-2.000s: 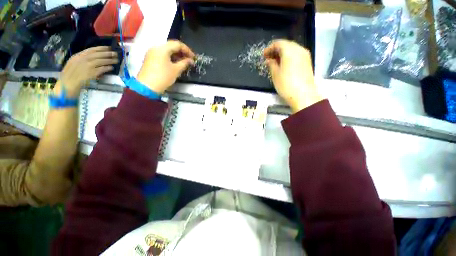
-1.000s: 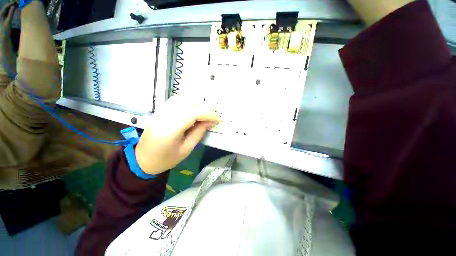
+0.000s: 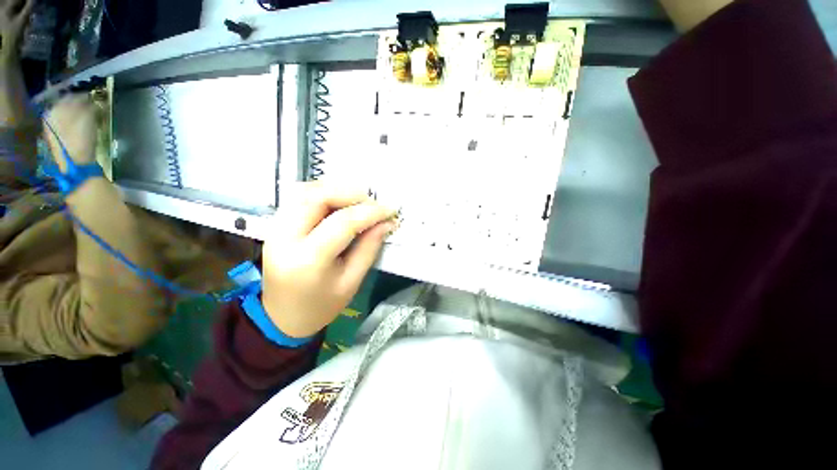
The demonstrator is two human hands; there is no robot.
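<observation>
The pale circuit board panel [image 3: 459,165] lies between the conveyor rails, overexposed in its middle. Black connectors [image 3: 526,22] and copper coils [image 3: 424,66] sit along its far edge, with a pale yellow block [image 3: 543,64] at the right. My left hand [image 3: 321,252], with a blue wrist strap [image 3: 266,317], is at the panel's near left corner. Its thumb and fingertips are pinched together around a tiny component [image 3: 396,220], barely visible. My right hand [image 3: 693,11] is cut off by the top edge; only the wrist and dark red sleeve show, its fingers out of the picture.
Grey conveyor rails [image 3: 197,208] run along the near and far sides, with a crossbar [image 3: 292,128] left of the panel. Dark blue coiled cords [image 3: 320,124] lie between them. A neighbour's hand [image 3: 73,128] with a blue strap and cord is at the far left.
From above the black tray, my left hand came down to the panel's near left corner, then stayed there. My right hand left the component heap and passed beyond the top edge. The view tilted down.
</observation>
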